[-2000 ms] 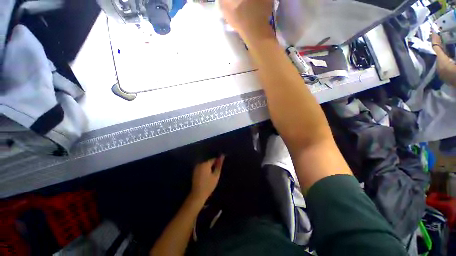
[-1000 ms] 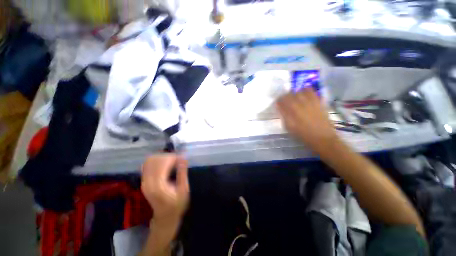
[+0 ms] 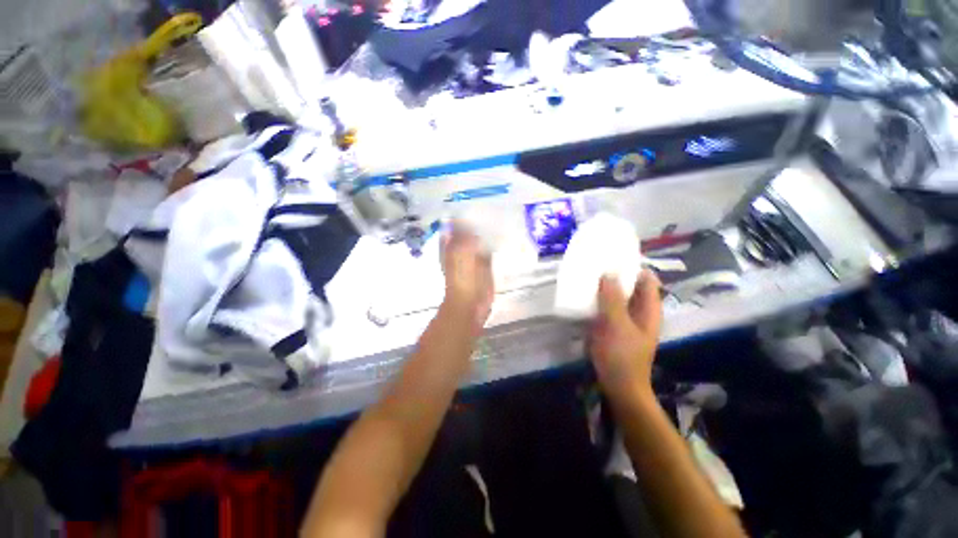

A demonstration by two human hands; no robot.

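My right hand holds a small white sheet or scrap between thumb and fingers, above the table's front part. My left hand is raised over the machine bed, left of the sheet; it is blurred, and I cannot tell if it holds anything. A smartphone with a lit purple screen stands or lies behind, between the hands. The white sewing machine with a blue stripe is behind them. Its needle area is up and left of my left hand.
White and black garment pieces lie on the table at left, black cloth hanging off its left end. A red crate is below left. Red-handled tool, grey scrap and black cable lie right. Grey cloth is at lower right.
The view has shifted. My left hand has moved from the table's front edge up over the machine bed. My right hand has left the phone and now holds the white sheet.
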